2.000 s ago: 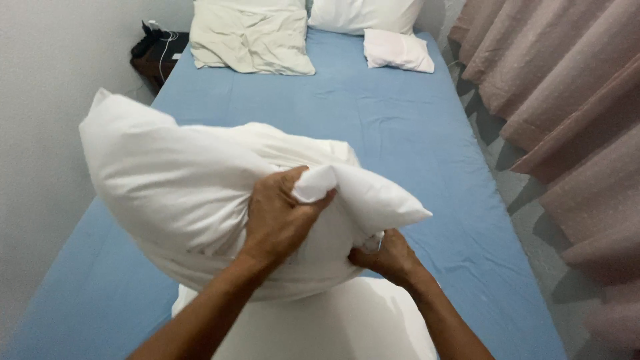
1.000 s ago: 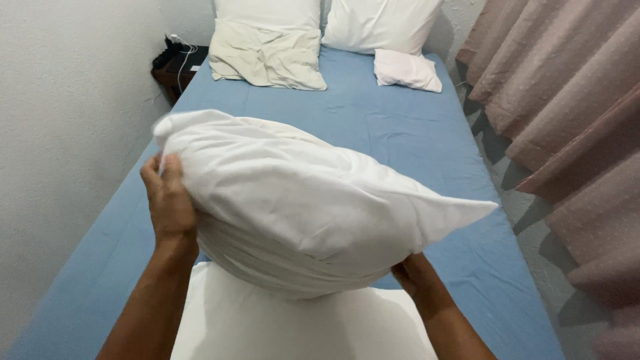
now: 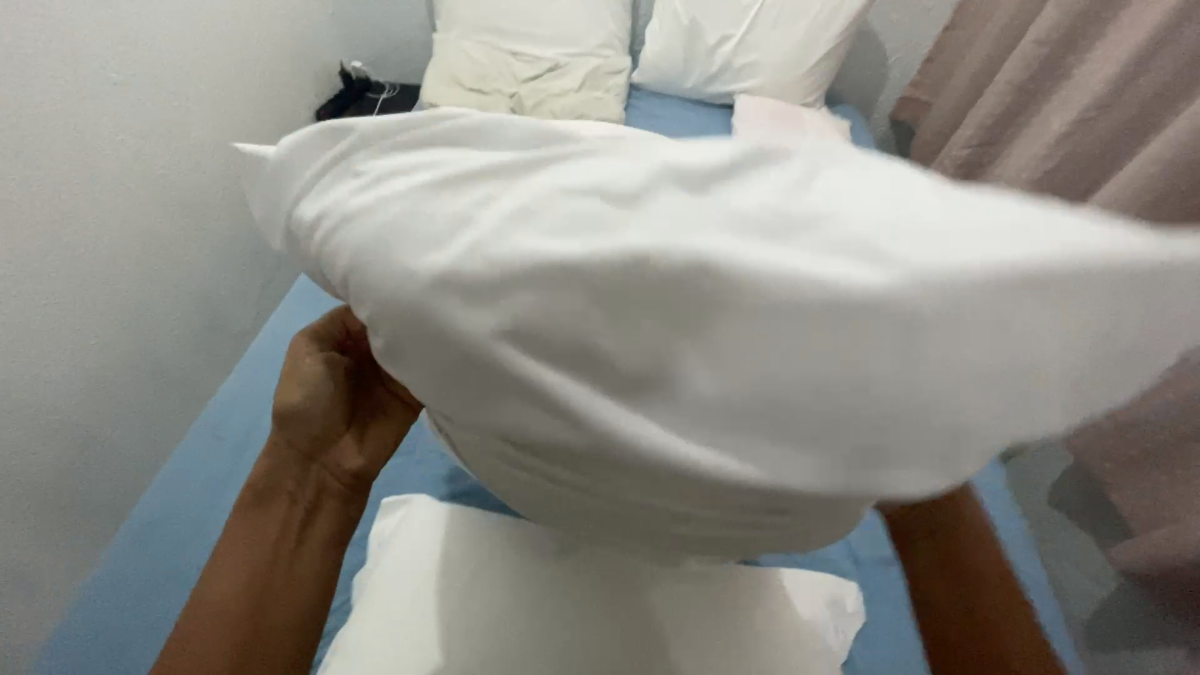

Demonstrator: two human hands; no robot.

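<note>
A white pillow in a loose, wrinkled pillowcase (image 3: 637,309) is held up across the middle of the view, its right corner blurred. My left hand (image 3: 342,394) grips its lower left side, with the fingertips hidden behind the cloth. Under the pillow's right part, my right hand (image 3: 905,511) is almost wholly covered; only the wrist and a bit of the hand show, so its hold cannot be seen. Below, a second white pillow (image 3: 600,609) lies on the blue bed sheet (image 3: 202,497).
At the bed's head stand two white pillows (image 3: 534,19), (image 3: 750,42), with a folded cream cloth (image 3: 525,80) and a small pale pink cloth (image 3: 783,117) before them. A dark bedside table (image 3: 398,98) holds a cable. Wall at left, pink curtain (image 3: 1050,103) at right.
My left hand has gone from the pillow's middle to its left side. The held pillow has turned and come nearer the camera, and now hides most of my right hand.
</note>
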